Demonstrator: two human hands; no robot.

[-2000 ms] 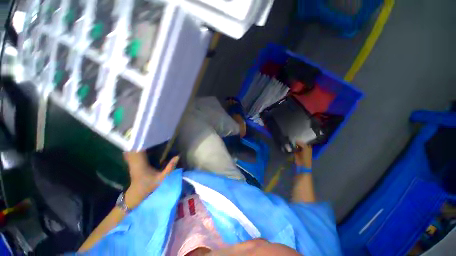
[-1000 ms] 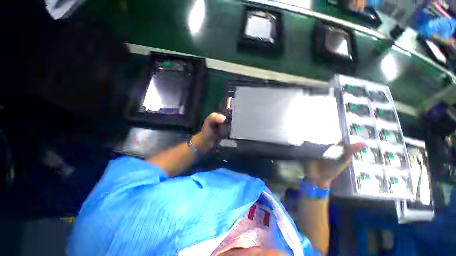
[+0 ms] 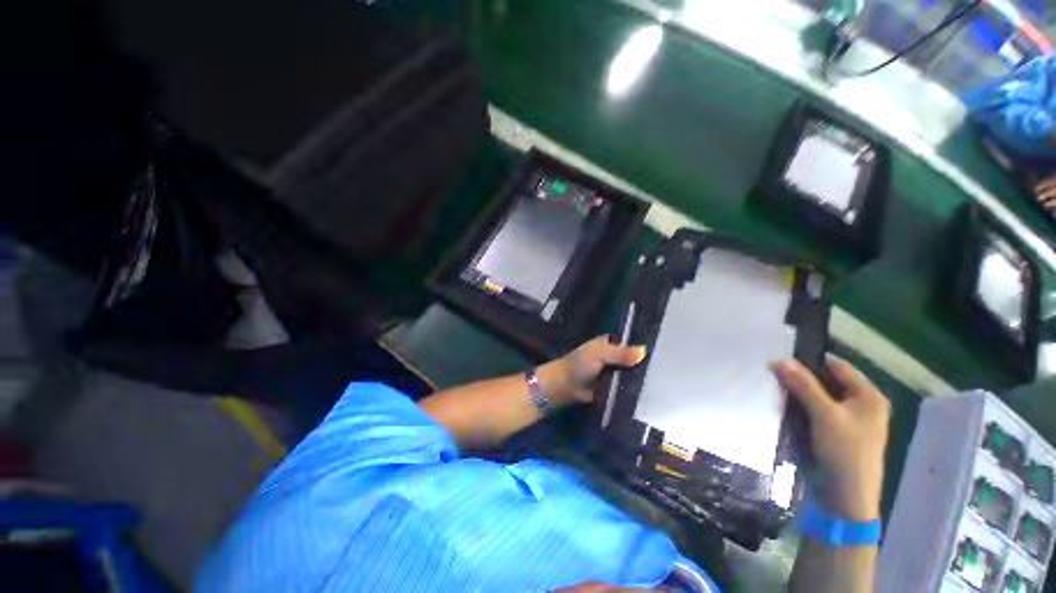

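Note:
A black tablet housing with a large silver-white display back (image 3: 718, 359) is held up in front of me, tilted. My left hand (image 3: 591, 368) grips its left edge, thumb on top. My right hand (image 3: 845, 429) grips its right edge, thumb on the silver back. The fingers beneath are hidden. Orange and dark flex parts (image 3: 677, 461) show at its lower end, and a small yellow patch (image 3: 791, 278) shows near its upper right corner. No mainboard with a green patch shows on it.
A black tray with a tablet (image 3: 535, 246) sits left of the held housing. Two more trays (image 3: 825, 174) (image 3: 1002, 290) lie on the green conveyor (image 3: 706, 139). A white compartment tray of boards (image 3: 926, 487) stands at lower right. Another person's blue sleeve (image 3: 1025, 107) shows at upper right.
The view has turned. The held housing has gone from lying sideways to nearly upright in view. My right hand has moved up its right side; both hands still hold it.

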